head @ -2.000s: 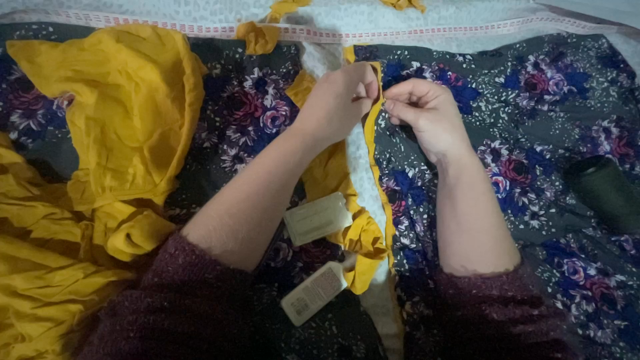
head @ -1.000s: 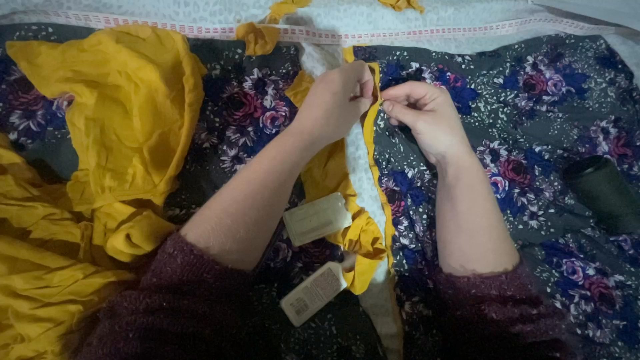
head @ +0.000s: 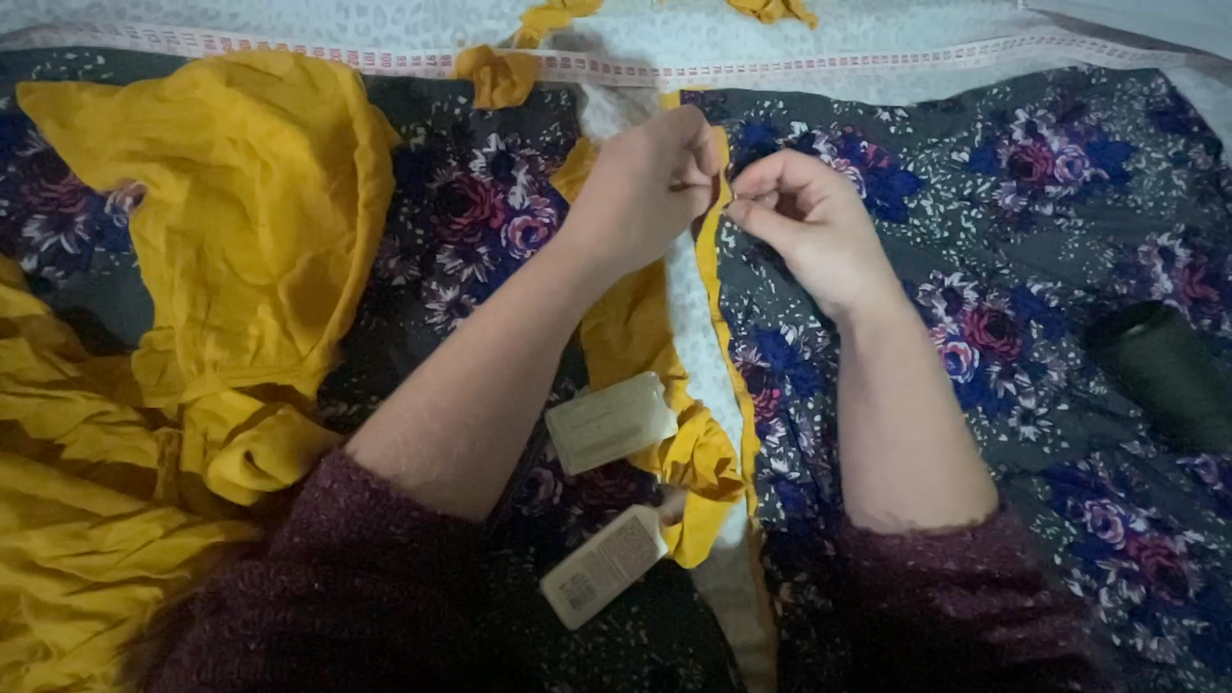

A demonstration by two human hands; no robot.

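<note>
Floral dark fabric (head: 1001, 241) lies spread out, with a narrow yellow strip (head: 713, 260) running down its inner edge. My left hand (head: 654, 188) pinches the strip near its upper end. Just right of it, my right hand (head: 804, 217) has thumb and index fingertip pressed together at the strip's edge; whatever small thing sits between them is too small to make out. Below my left hand lies a bunched yellow cloth piece (head: 630, 327), beside two cards, an upper one (head: 611, 423) and a lower one (head: 606, 568), both bearing writing.
A large crumpled yellow cloth (head: 260, 212) covers the left side. Along the top stretches a measuring tape (head: 808, 67) on a pale patterned cloth (head: 866, 24). Yellow scraps (head: 498, 75) lie near it. At the right rests a dark cylinder (head: 1160, 371), perhaps a thread spool.
</note>
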